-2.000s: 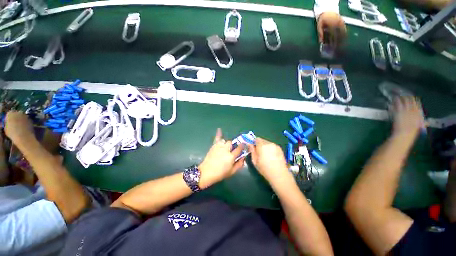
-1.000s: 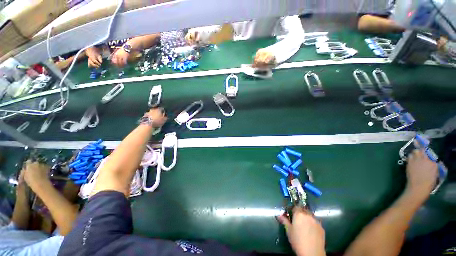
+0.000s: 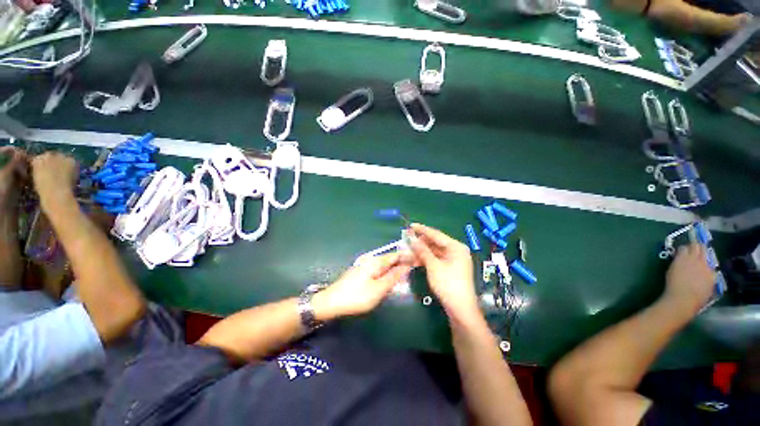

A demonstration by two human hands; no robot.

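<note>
My left hand [image 3: 362,287] holds a white looped housing [image 3: 379,250], whose loop sticks out above the fingers. My right hand [image 3: 443,256] meets it at the fingertips and pinches a small part with a dark lead. A blue battery [image 3: 387,214] hangs on that lead just beyond the fingertips, over the green bench. The small part between the fingers is mostly hidden. Loose blue batteries [image 3: 492,223] and small circuit boards [image 3: 500,268] with dark wires lie right of my right hand.
White housing pile [image 3: 167,218] and heaped blue batteries [image 3: 125,173] lie at left. Beyond the white edge strip [image 3: 433,180], the belt [image 3: 500,133] carries scattered housings. Neighbours' arms reach in at left and at right [image 3: 621,341]. Small white rings [image 3: 427,300] lie near my hands.
My left hand has come back from the belt with a white housing. My right hand has moved from the boards to meet it, with a battery on a lead. A blue-banded housing now lies on the belt.
</note>
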